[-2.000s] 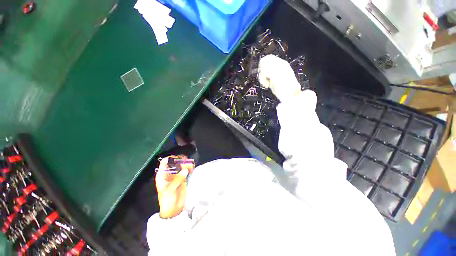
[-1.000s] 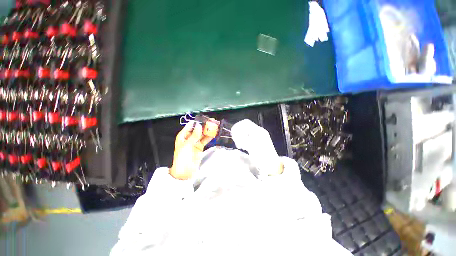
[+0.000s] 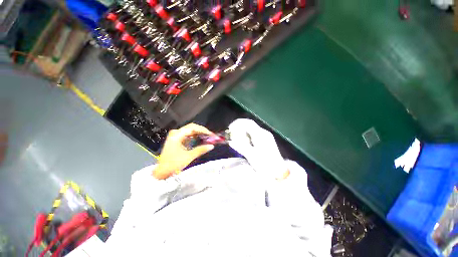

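Observation:
My left hand (image 3: pixel 182 148), mostly bare, holds a small red-and-black unit (image 3: pixel 213 139) between thumb and fingers in front of my body. My right hand (image 3: pixel 252 142), in a white glove, is at the unit's right end. A dark piece, probably a binder clip (image 3: pixel 226 134), shows at its fingertips; it is blurred and partly hidden. A black tray (image 3: pixel 197 100) above my hands holds rows of red units with silver-wired clips.
A green bench (image 3: pixel 321 105) runs diagonally at the right, bearing a clear film square (image 3: pixel 370 137), white scraps (image 3: pixel 409 155) and a blue bin (image 3: pixel 427 193). Loose clips (image 3: pixel 349 223) lie below its edge; another dark box (image 3: pixel 131 118) is left. Red objects (image 3: pixel 75 228) stand on the floor.
The view has swung left, bringing the filled tray above my hands. My right hand has moved from the clip heap to the unit in my left hand.

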